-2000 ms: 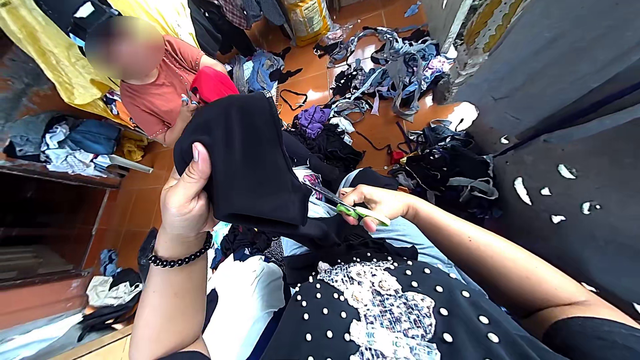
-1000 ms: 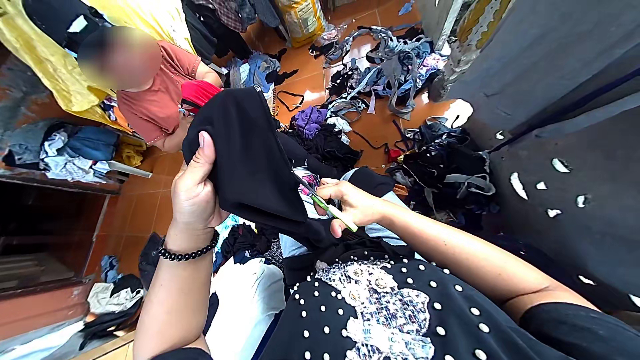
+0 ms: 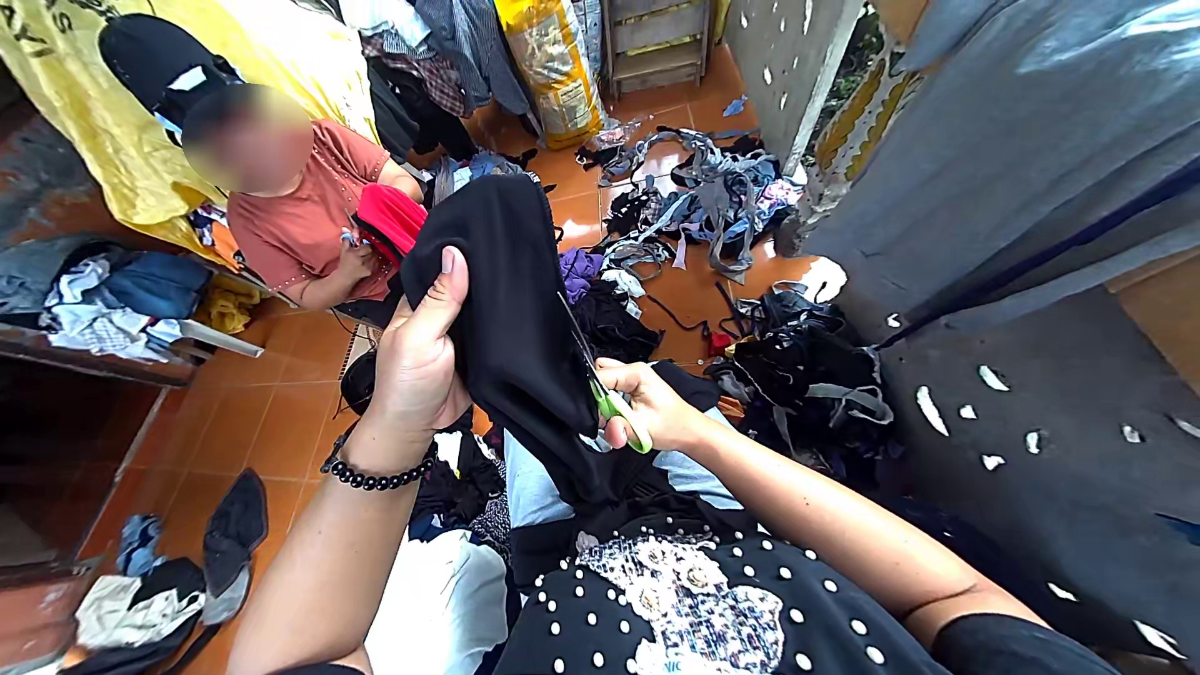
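My left hand (image 3: 422, 356), with a black bead bracelet at its wrist, grips a piece of black fabric (image 3: 506, 300), thumb on top. The cloth hangs folded over my lap. My right hand (image 3: 652, 405) holds scissors with green handles (image 3: 619, 412); their blades point up and away along the fabric's right edge. Whether the blades are parted is hard to tell. Beneath the hands, light blue cloth (image 3: 534, 478) and dark cloth cover my lap.
A person in a reddish shirt (image 3: 300, 216) sits at upper left with red fabric (image 3: 392, 220) and scissors. Piles of grey-blue strips (image 3: 722, 187) and black scraps (image 3: 806, 366) lie on the tiled floor. A grey covering (image 3: 1012, 206) hangs at the right; a yellow sack (image 3: 553, 70) stands behind.
The black fabric has turned in my left hand and now hangs more upright. The scissors have swung to point more upward along its right edge. The view has shifted somewhat.
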